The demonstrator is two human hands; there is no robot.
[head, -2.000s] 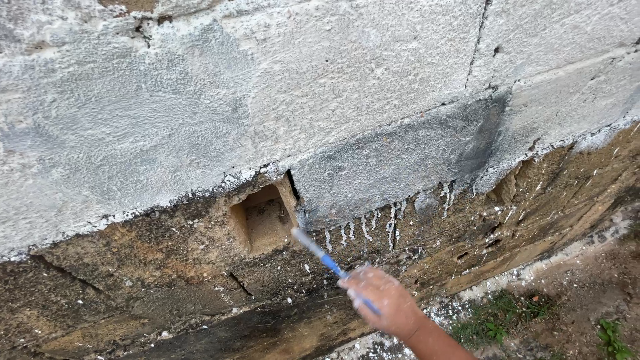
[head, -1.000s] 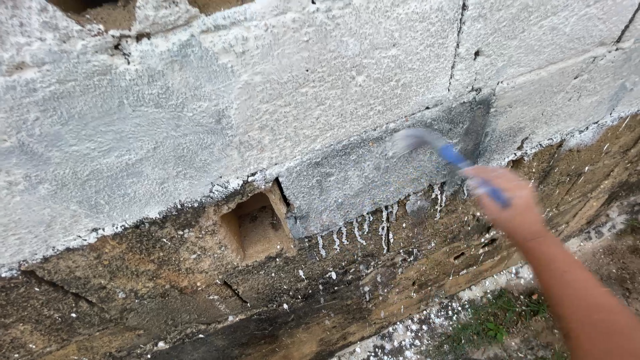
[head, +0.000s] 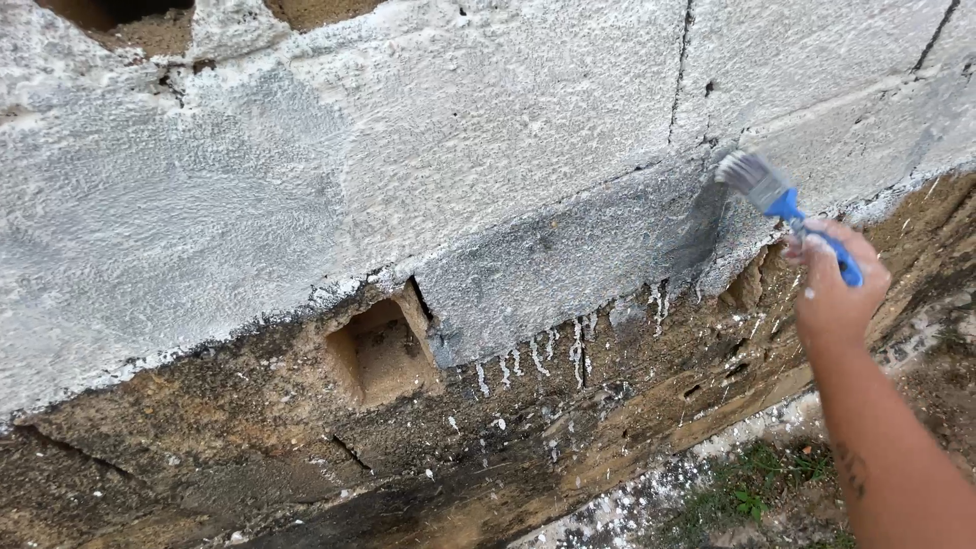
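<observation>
My right hand (head: 839,282) is closed around the blue handle of a flat paintbrush (head: 766,183), at the right of the view. The brush's pale, paint-coated bristles point up and left, at the upper right corner of a grey painted block (head: 564,252) in the wall. Whether they touch the surface cannot be told. White paint covers the rough block wall (head: 488,114) above. Paint drips (head: 577,351) run down from the grey block's lower edge onto bare brown blockwork. My left hand is out of view.
A square hole (head: 381,351) opens in the bare brown lower wall (head: 191,427), left of the grey block. More hollows (head: 149,27) show at the top left. Paint-spattered ground (head: 610,515) and green weeds (head: 751,503) lie at the wall's foot, lower right.
My right hand, holding the brush, has moved up and right along the grey block, from near the square hole to the block's far right end.
</observation>
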